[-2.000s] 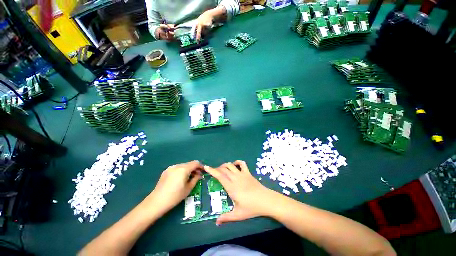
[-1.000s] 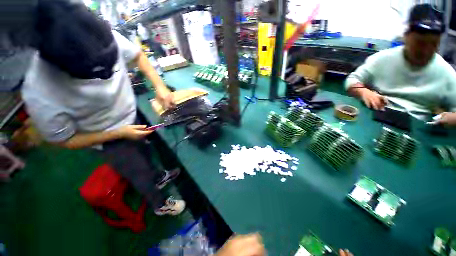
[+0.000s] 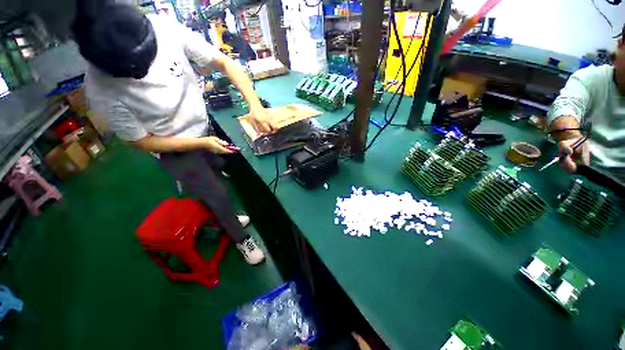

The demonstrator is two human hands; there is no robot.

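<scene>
A green PCB panel (image 3: 467, 336) lies at the bottom edge, cut off by it. Only a small part of my left hand (image 3: 363, 342) shows at the bottom edge, left of that panel; its fingers cannot be made out. My right hand is out of the picture. A heap of small white parts (image 3: 384, 212) lies on the dark green mat (image 3: 370, 280). Another PCB panel (image 3: 556, 279) with white rectangles lies flat at the right. Stacked PCB panels (image 3: 507, 199) stand beyond it, with more stacks (image 3: 438, 167) behind.
A person in a light shirt (image 3: 161, 96) stands at left by a cardboard piece (image 3: 295, 115). A black box (image 3: 314, 165), tape roll (image 3: 523, 154) and posts (image 3: 369, 82) stand along the bench. A red stool (image 3: 179, 225) and blue bin (image 3: 229, 328) are below. Another person (image 3: 596, 113) holds a thin tool.
The view has swung left, bringing the standing person, stool and bin into sight. My hands, earlier at the near panel, have slipped to the bottom edge; my right hand has left the picture.
</scene>
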